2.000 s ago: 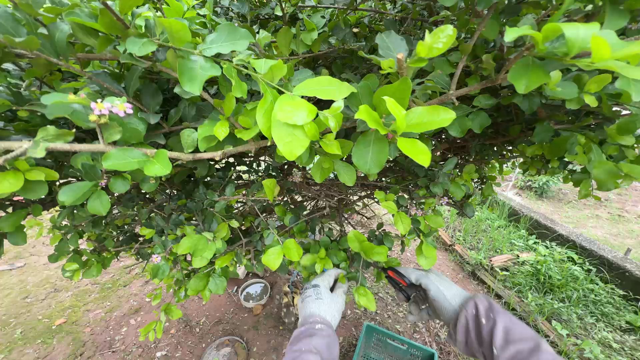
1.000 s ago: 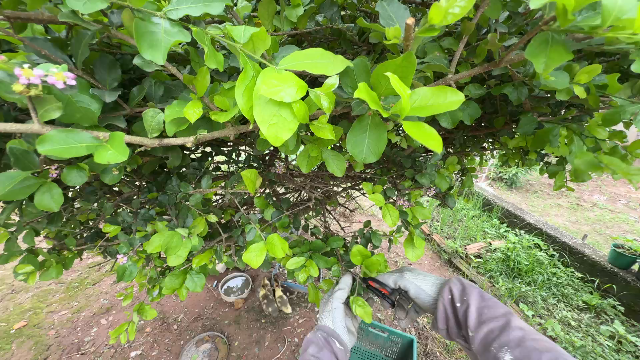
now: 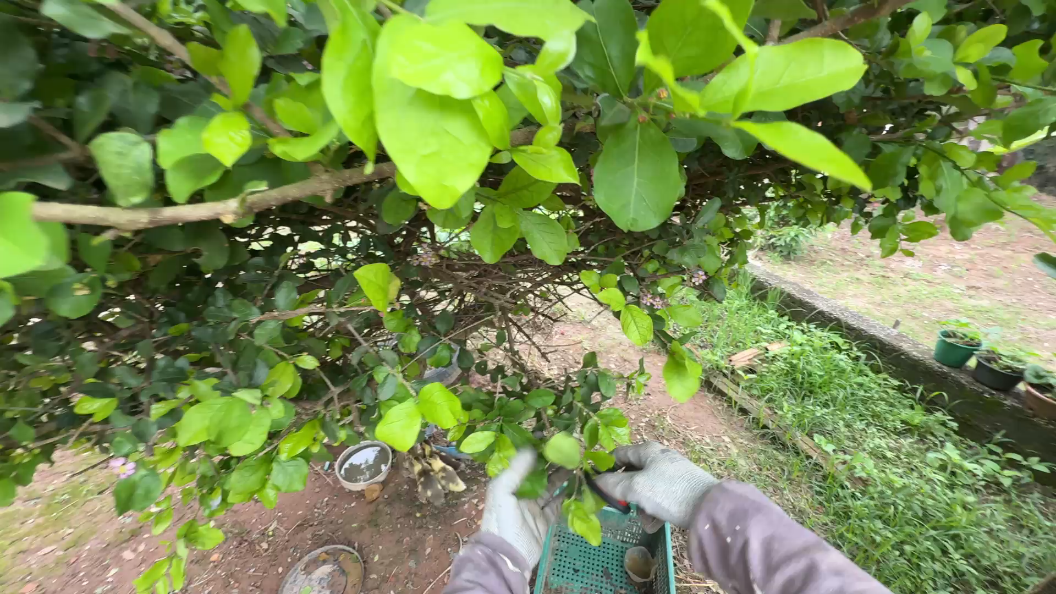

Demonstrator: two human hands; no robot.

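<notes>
My left hand (image 3: 516, 507), in a pale work glove, is raised among the low leafy twigs (image 3: 569, 450) of a shrub; leaves and blur hide its fingers, so its grip cannot be told. My right hand (image 3: 660, 483), gloved too, is shut on pruning shears (image 3: 609, 495) with red and black handles, just right of the left hand. Leaves cover the shears' blades. Below both hands a green perforated plastic crate (image 3: 606, 553) stands with a small cup-like pot (image 3: 638, 564) in it. Overhead spreads the shrub's thick branch (image 3: 280, 194) with broad bright leaves.
On the soil at the lower left are a bowl of water (image 3: 363, 464) and a round dish (image 3: 323, 571). Potted plants (image 3: 957, 346) line a low concrete wall (image 3: 883, 342) on the right, beside grass and a wooden edging board (image 3: 771, 417).
The view has moved closer to the shrub. Both hands remain together at the low twigs, the shears still in my right hand; leaves now hide more of the shears.
</notes>
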